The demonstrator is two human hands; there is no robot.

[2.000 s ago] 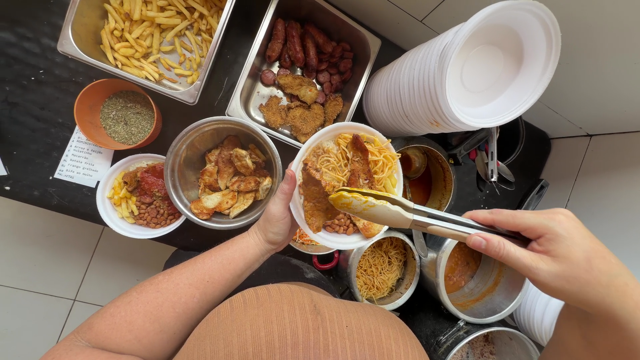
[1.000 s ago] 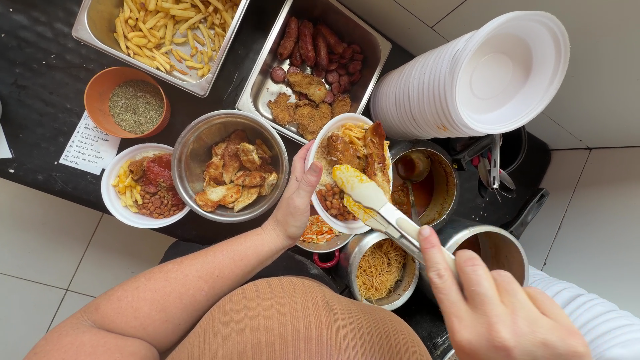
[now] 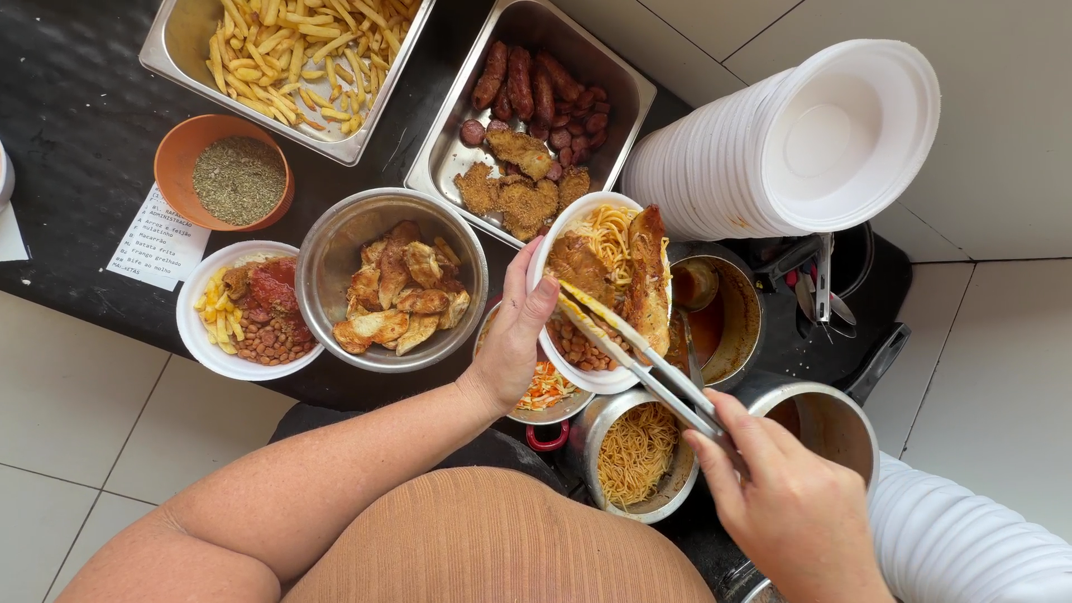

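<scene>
My left hand (image 3: pixel 512 335) holds a white foam bowl (image 3: pixel 596 382) by its left rim, tilted over the pots. In the bowl are spaghetti, beans, a browned slice of meat and a long grilled piece of chicken (image 3: pixel 646 280) along the right side. My right hand (image 3: pixel 783 477) grips metal tongs (image 3: pixel 670 381), their tips over the food in the bowl. A steel bowl of grilled chicken pieces (image 3: pixel 410 297) is left of my left hand. Beside it is a filled foam bowl (image 3: pixel 249 364) with beans, red sauce and yellow cubes. Below the held bowl is a pot of spaghetti (image 3: pixel 634 456).
Metal trays hold fries (image 3: pixel 293 54) and sausages with breaded meat (image 3: pixel 532 126). Foam bowls are stacked (image 3: pixel 720 151) at the right, with another stack (image 3: pixel 963 519) lower down. A sauce pot (image 3: pixel 737 322), an orange bowl of dried herbs (image 3: pixel 239 180) and a printed paper (image 3: pixel 159 243) are around.
The held bowl has tilted, and the long chicken piece now lies along its right side. My right hand has moved with the tongs, whose tips have shifted toward the left part of the bowl.
</scene>
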